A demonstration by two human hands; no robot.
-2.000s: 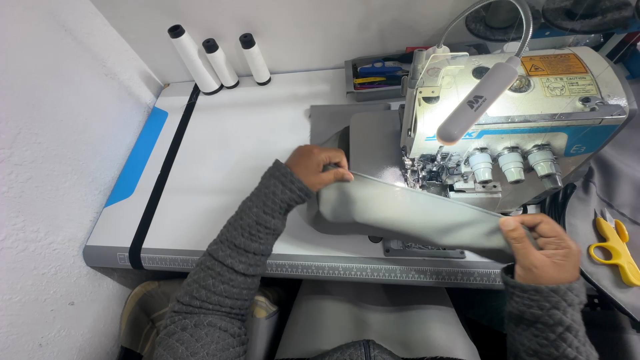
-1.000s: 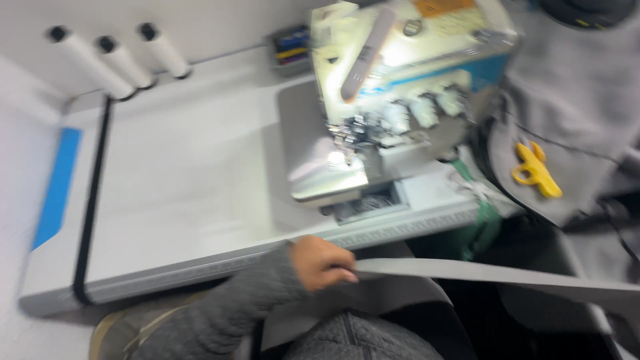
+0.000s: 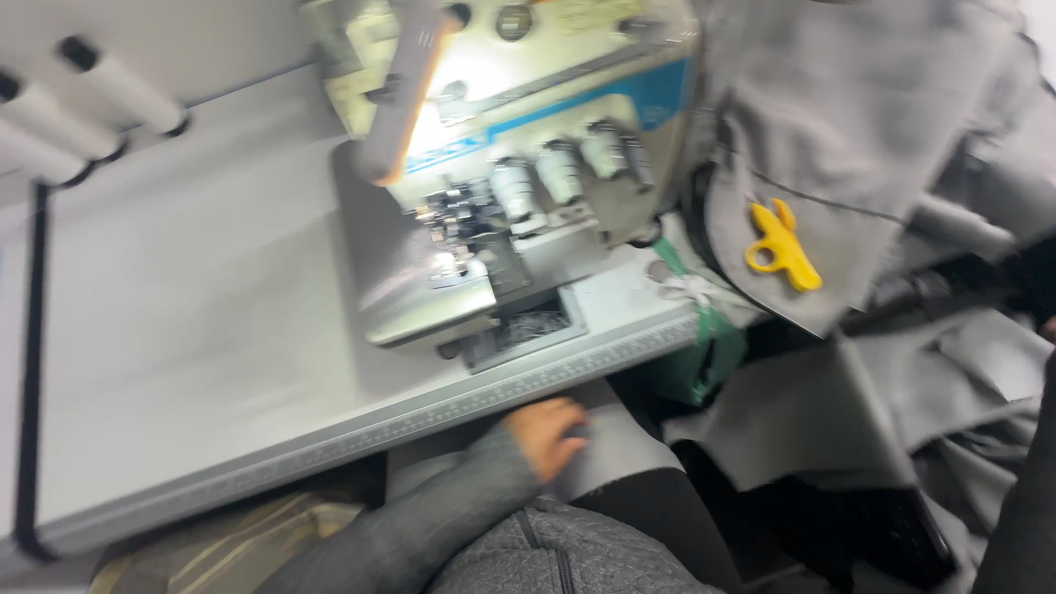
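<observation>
Blurred and with curled fingers, my left hand (image 3: pixel 549 437) is over my lap, just below the table's front edge. Grey fabric (image 3: pixel 627 437) lies under and beside it; whether the fingers grip any of it cannot be told. Only a sliver of my right hand (image 3: pixel 1049 330) shows at the right edge, above its dark sleeve, so its hold is hidden. Above my left hand stands an overlock sewing machine (image 3: pixel 569 198) with its lamp lit. Yellow-handled thread snips (image 3: pixel 784 247) lie on grey cloth (image 3: pixel 841 165) right of the machine.
The white table (image 3: pixel 198 305) has a ruler-marked front edge and a black strap (image 3: pixel 31 355). White thread cones (image 3: pixel 124 91) stand at the back left. A scrap tray (image 3: pixel 532 326) sits under the machine's plate. Green material (image 3: pixel 705 355) hangs at the front edge; more grey fabric (image 3: pixel 784 404) drapes at lower right.
The long grey piece held between both hands by the machine earlier is no longer seen stretched from my left hand. My right hand has moved to the far right. The view has shifted right.
</observation>
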